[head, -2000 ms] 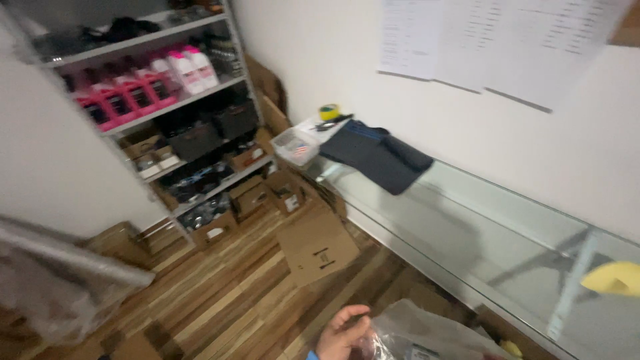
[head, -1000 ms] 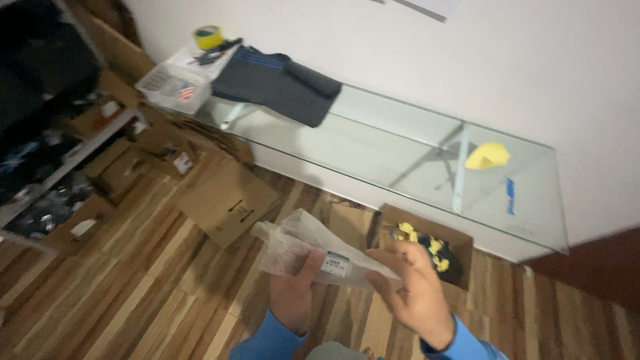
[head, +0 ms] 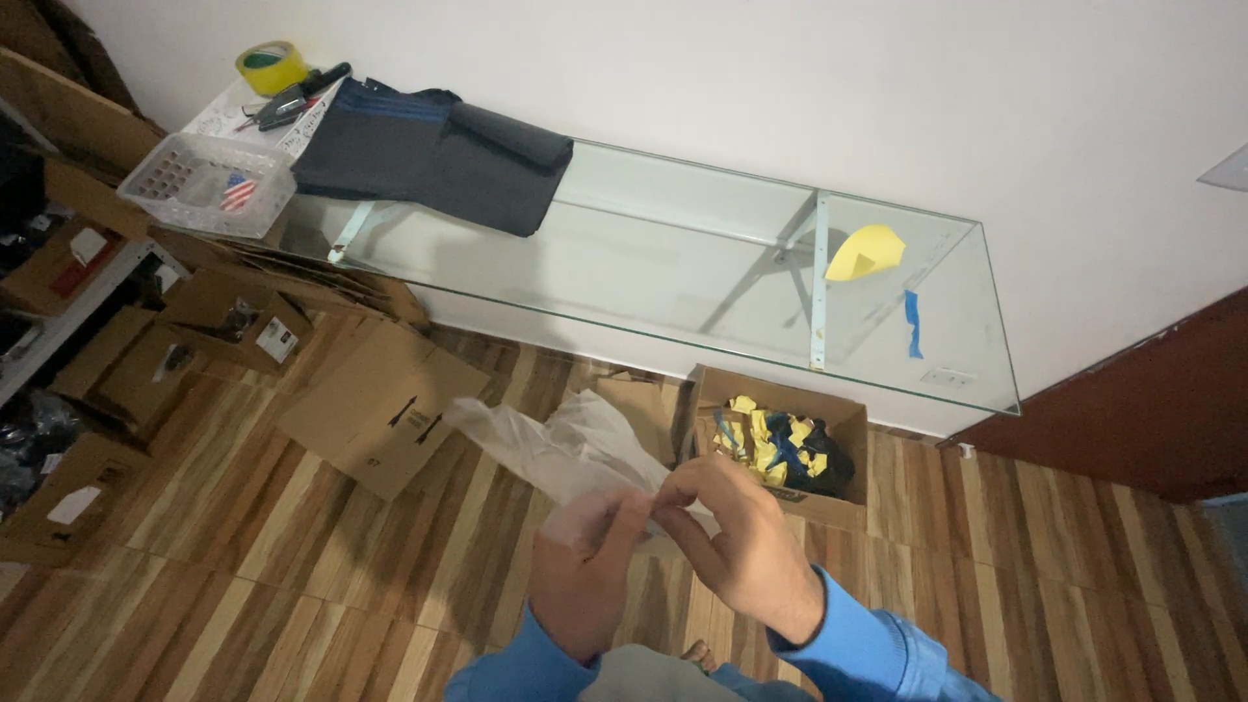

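Note:
A translucent plastic bag (head: 575, 444) hangs crumpled from both hands above the wood-look floor. My left hand (head: 590, 565) pinches its near edge with bent fingers. Close beside it, nearly touching, my right hand (head: 736, 541) grips the same edge between thumb and fingers. Beyond them, a folded dark cloth garment (head: 429, 161) with blue stripes lies on the glass shelf (head: 643, 263). To its left are a clear plastic basket (head: 210, 185) holding a flag-patterned piece, and a roll of yellow tape (head: 271, 68) beside dark-handled tools (head: 292, 102).
Below the shelf stands a cardboard box (head: 829, 502) of yellow and dark scraps. A flattened carton (head: 380, 409) lies on the floor, with several open boxes (head: 234, 317) at the left. The glass bears a yellow piece (head: 866, 253) and a blue strip (head: 913, 324).
Both hands have come closer together at the bag's near edge. The label visible on the bag a second ago is no longer in sight. The view has swung right since the oldest frame.

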